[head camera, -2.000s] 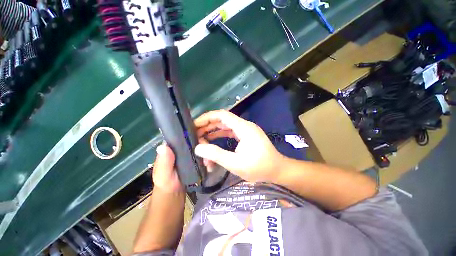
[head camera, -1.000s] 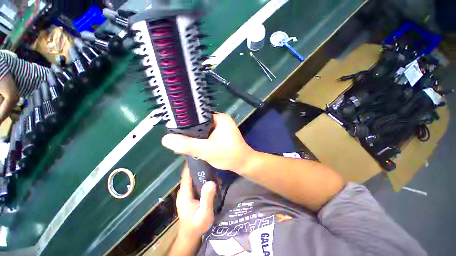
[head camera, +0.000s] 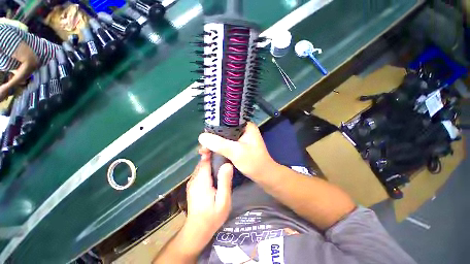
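A heated styling brush points up the view, with black bristles, silver-white plates and a pink-red inner strip. My right hand is closed around the handle just below the brush head, thumb across the front. My left hand grips the handle lower down. Most of the handle is hidden by my hands, so its seam and tail end cannot be seen.
On the green surface are a tape roll, tweezers, a white pot, a blue-handled applicator and a hammer grip, partly hidden. A carton of black cords stands right. Dark handles and another person's arm are left.
The brush has been turned, first from its open-seamed handle side, and its whole head now shows. My right hand moved up to the neck. Since the last frame the brush is more upright and further right.
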